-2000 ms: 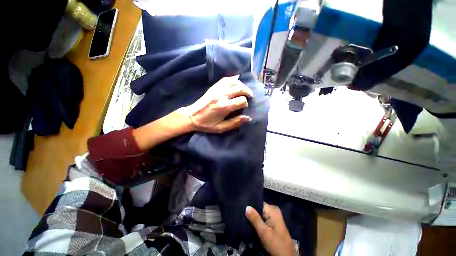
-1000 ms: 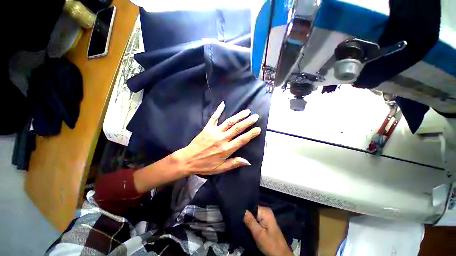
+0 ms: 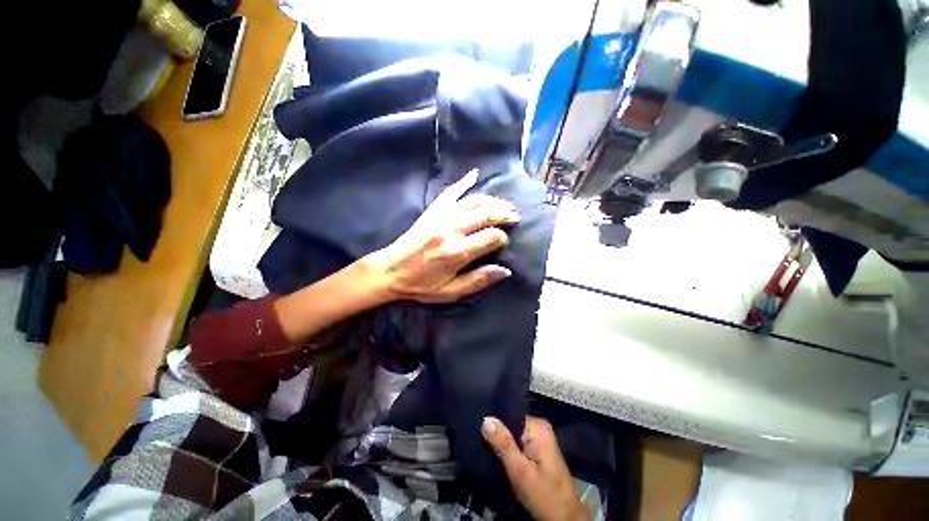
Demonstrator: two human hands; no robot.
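The navy cloth [image 3: 479, 336] runs from the lap up over the machine bed [image 3: 652, 346], with its right edge in line with the presser foot and needle area [image 3: 558, 183]. A seam line runs lengthwise near its upper part. My left hand [image 3: 453, 244] lies on top of the cloth below the needle area, fingers spread and slightly bent. My right hand [image 3: 535, 468] grips the cloth's right edge near the lap, thumb on top and the other fingers partly hidden. The needle tip is too small to tell.
The white and blue machine head [image 3: 703, 102] has a dark strip [image 3: 856, 92] draped over it. Red snips [image 3: 779, 290] lie on the bed. A phone [image 3: 215, 66] and dark cloth bundle [image 3: 112, 193] are on the wooden side table [image 3: 132, 336]. White cloth [image 3: 769, 494] is at lower right.
My left hand first slid down the cloth and flattened, then moved back up towards the needle with its fingers more bent. The folds at the upper left shifted. My right hand kept its grip.
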